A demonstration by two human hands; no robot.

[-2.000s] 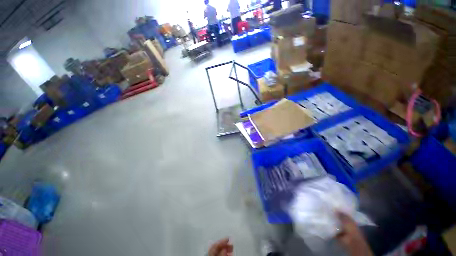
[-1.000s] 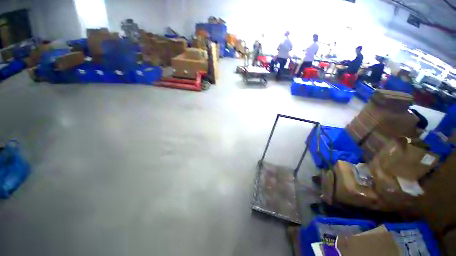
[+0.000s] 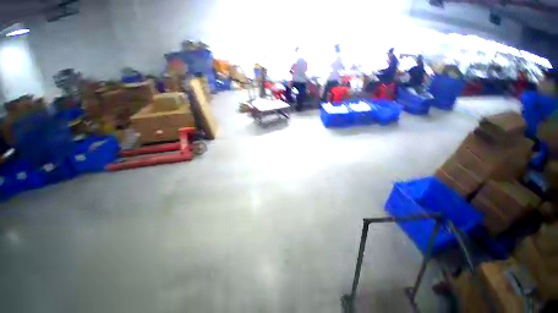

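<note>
Neither of my hands is in the picture. Nearest in front of me, at the lower right, stands the dark upright handle of a platform trolley (image 3: 361,260); its deck is cut off or hidden below. Just behind it is an open blue crate (image 3: 431,211), which looks empty. Brown cartons (image 3: 468,165) are stacked and tilted to the right of the crate. Another carton (image 3: 495,284) lies at the bottom right, partly cut off. The picture is blurred.
A red pallet jack (image 3: 156,156) stands at the left by a large carton (image 3: 160,122) and blue crates (image 3: 95,153). A flat trolley (image 3: 269,109) is further back. Beyond are blue crates (image 3: 358,114), red stools (image 3: 338,93) and several people (image 3: 299,79) at bright benches.
The view has moved forward across the floor. My hand and the white crumpled plastic seen two seconds ago are out of the picture. The trolley handle and blue crate are nearer the bottom edge.
</note>
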